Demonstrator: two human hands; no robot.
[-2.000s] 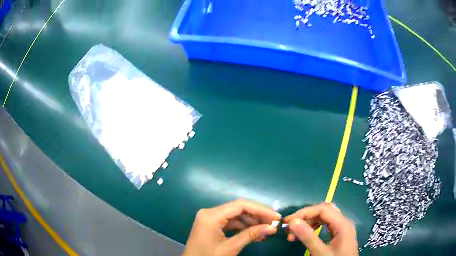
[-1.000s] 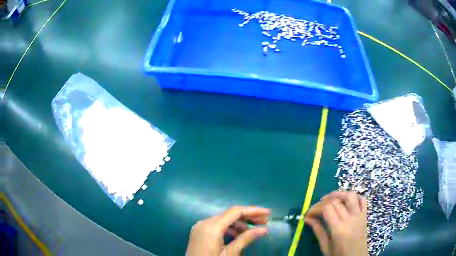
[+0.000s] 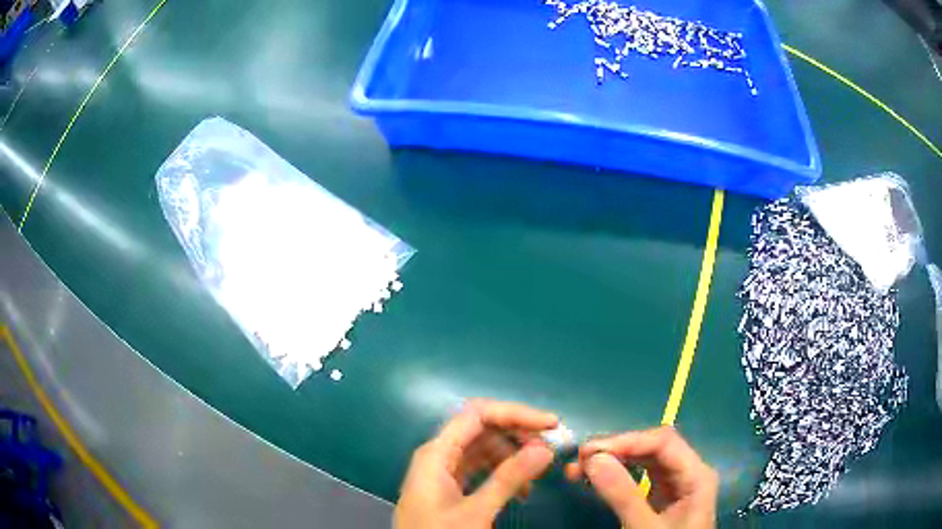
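Observation:
My left hand [image 3: 470, 470] is at the bottom centre, thumb and forefinger pinched on a tiny white cap [image 3: 559, 435]. My right hand [image 3: 651, 477] is just right of it, fingertips close together near the cap. Whether a pin is between the right fingertips is hidden and blurred. A clear bag of white caps [image 3: 294, 263] lies open on the left, a few caps loose at its mouth. A large pile of dark and silver pins [image 3: 816, 351] lies on the right.
A blue tray [image 3: 589, 132] at the top holds scattered small parts [image 3: 661, 39]. A small whitish bag [image 3: 868, 225] lies on the pile's upper edge. Another pale bag is cut off at the right edge. A yellow line [image 3: 698, 310] crosses the green surface. Grey floor shows lower left.
The right hand has moved from the pile's edge back beside the left hand. Loose pins seen left of the pile two seconds ago no longer show there. The camera view has shifted.

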